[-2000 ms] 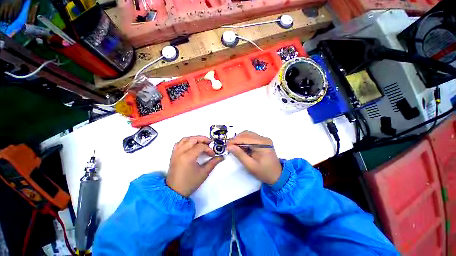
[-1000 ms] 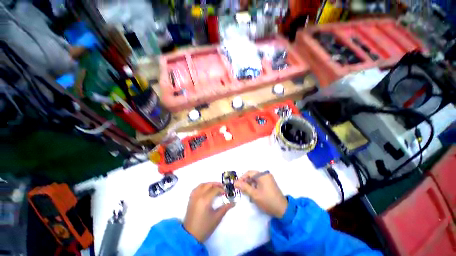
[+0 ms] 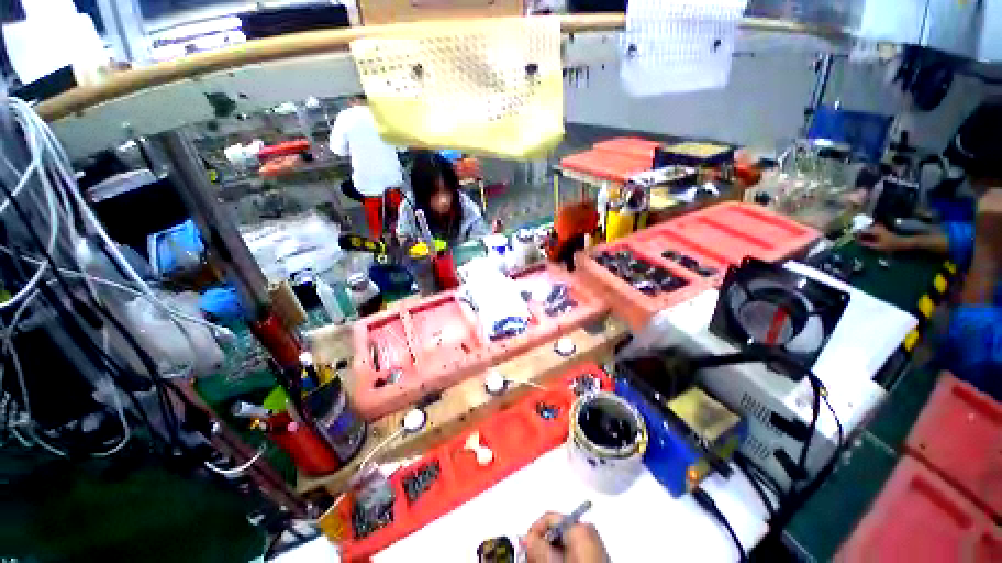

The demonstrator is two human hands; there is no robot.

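The small dark and gold device (image 3: 496,549) shows at the bottom edge of the picture, cut off by it. My right hand (image 3: 565,541) is just right of it, also cut off, with a thin grey tool (image 3: 570,519) like tweezers held between its fingers. My left hand is out of the picture. The white sheet (image 3: 659,517) lies under the work. Whether my right fingers touch the device cannot be told.
A narrow red tray (image 3: 516,442) with screws and a white plastic piece (image 3: 478,449) lies behind. A scrap pot (image 3: 607,451) stands at its right end. A grey box (image 3: 808,363) with a fan (image 3: 778,319) is right. People (image 3: 437,203) are at other benches.
The view has tilted up, so the bench sits lower and the room behind shows. My left hand, the silver-black cover, grey screwdriver and orange meter have left the picture.
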